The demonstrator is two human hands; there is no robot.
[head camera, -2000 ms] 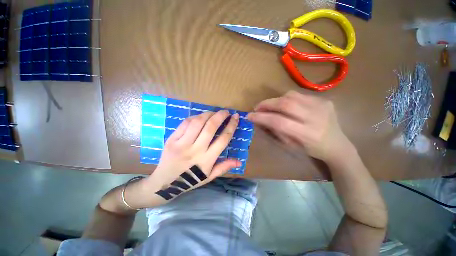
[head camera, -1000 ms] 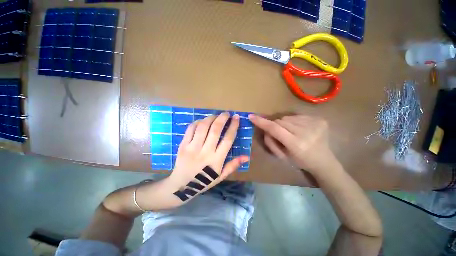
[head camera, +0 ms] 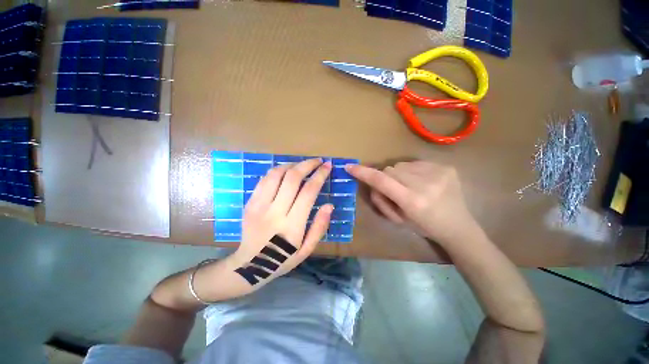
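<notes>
A bright blue solar cell string (head camera: pixel 229 186) with pale lines lies flat on the brown table near its front edge. My left hand (head camera: pixel 281 210) lies flat over its middle and right part, fingers spread, holding nothing and covering part of the cells. My right hand (head camera: pixel 413 193) is at the string's right edge, index finger extended onto the upper right corner and the other fingers curled. Whether a ribbon lead is under that fingertip cannot be told. A thin ribbon end sticks out at the string's lower left.
Scissors (head camera: pixel 442 94) lie behind my right hand. A heap of ribbon pieces (head camera: pixel 567 163), a white bottle (head camera: pixel 606 71) and a black box (head camera: pixel 630 174) are at the right. Dark cell strings (head camera: pixel 110 69) lie at left and rear, one on a pale sheet (head camera: pixel 107 192).
The view has shifted, so the table items appear displaced. My right hand's index finger is now straighter, with the other fingers curled. My left thumb has moved inward from the string's right edge.
</notes>
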